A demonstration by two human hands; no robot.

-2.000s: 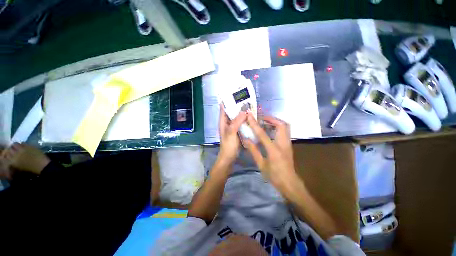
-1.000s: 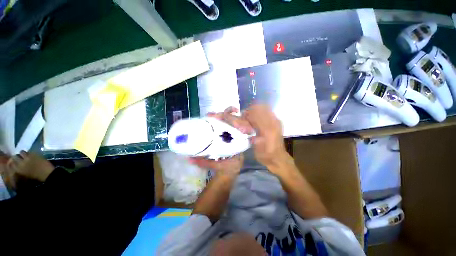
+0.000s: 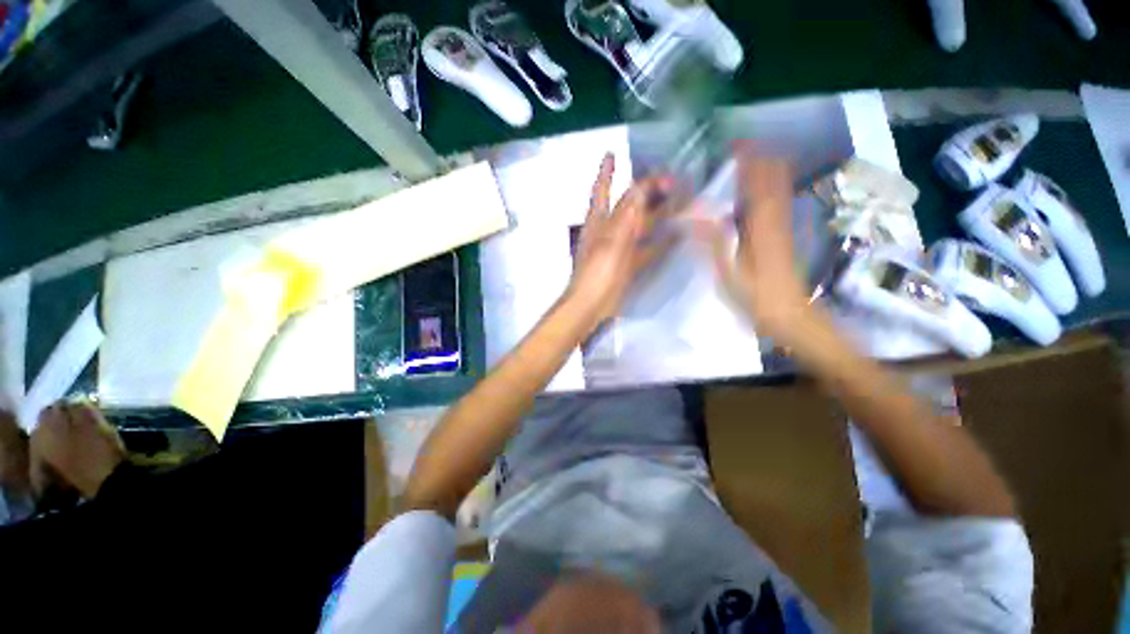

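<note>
A blurred green and whitish object (image 3: pixel 692 124) shows at the bench's back edge, just beyond and between my hands; its shape is unclear. My left hand (image 3: pixel 610 254) is over the printed sheets, index finger raised, with a small dark patch by its fingertips. My right hand (image 3: pixel 762 242) is motion-blurred, to the right of it. I cannot tell whether either hand holds anything. Several white handheld devices (image 3: pixel 911 297) lie at the right. A crumpled white wipe (image 3: pixel 871 198) lies behind them.
The green conveyor (image 3: pixel 260 112) behind the bench carries open units (image 3: pixel 518 52) and white shells (image 3: pixel 477 77). A pale yellow strip (image 3: pixel 372 242) and phone (image 3: pixel 431 316) lie left. Another person's hands (image 3: pixel 74 446) are at far left. An open carton (image 3: pixel 781 483) is below the bench.
The white device that was in my hands no longer shows there. Both hands have moved up and apart over the sheets. A blurred green object now shows beyond them, and more units show on the conveyor.
</note>
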